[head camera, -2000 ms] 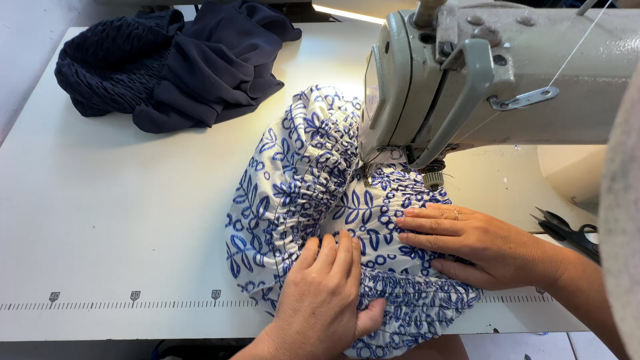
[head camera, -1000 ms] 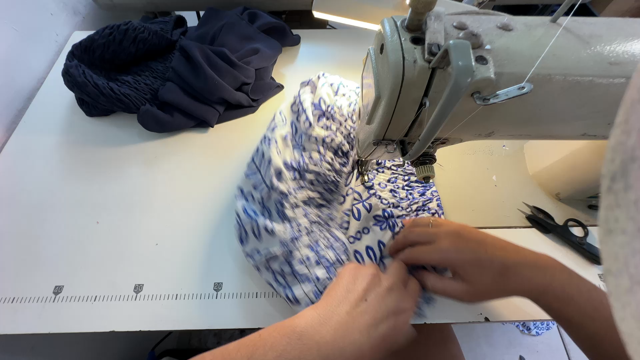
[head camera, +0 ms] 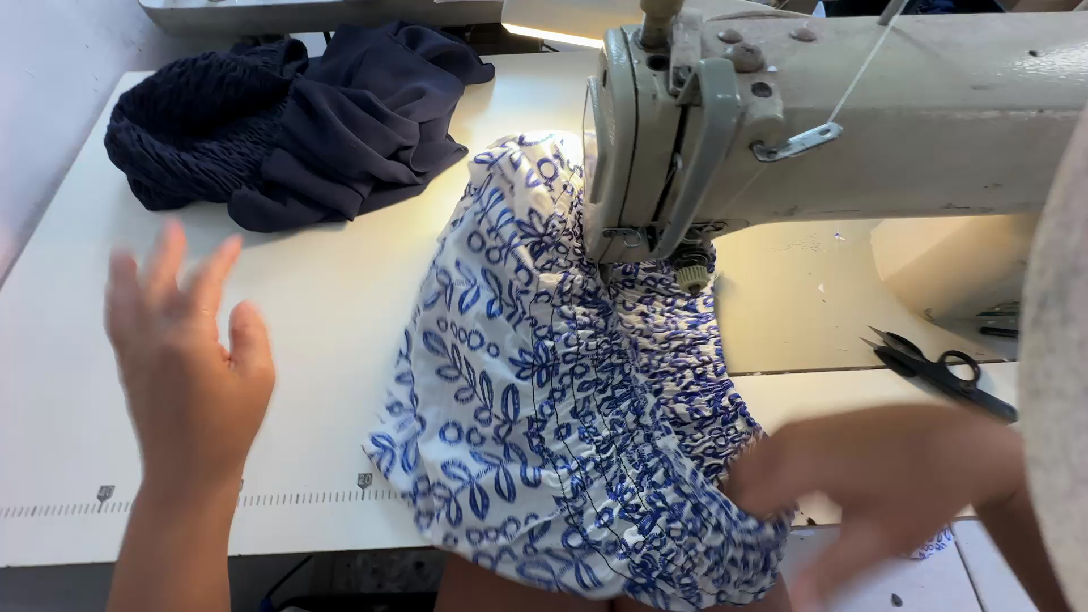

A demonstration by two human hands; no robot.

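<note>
A white cloth garment with blue leaf embroidery and gathered, elastic-like rows (head camera: 510, 382) lies under the head of a sewing machine (head camera: 646, 153) and hangs over the table's front edge. My left hand (head camera: 187, 340) is raised over the left part of the table, fingers spread, with nothing in it. At the garment's right edge is my right hand (head camera: 875, 484), blurred, its fingertips at the gathered cloth; whether they grip it is unclear. The needle area is mostly hidden behind the machine head and the cloth.
A dark navy gathered garment (head camera: 340, 136) lies at the table's back left. Black thread snips (head camera: 943, 370) rest right of the machine bed. A ruler scale (head camera: 314, 497) runs along the table's front edge. A lit lamp (head camera: 552, 34) is behind the machine.
My left hand has left the printed cloth and moved left over the table. My right hand has moved right, away from the middle of the cloth. The cloth now spreads lower over the front edge.
</note>
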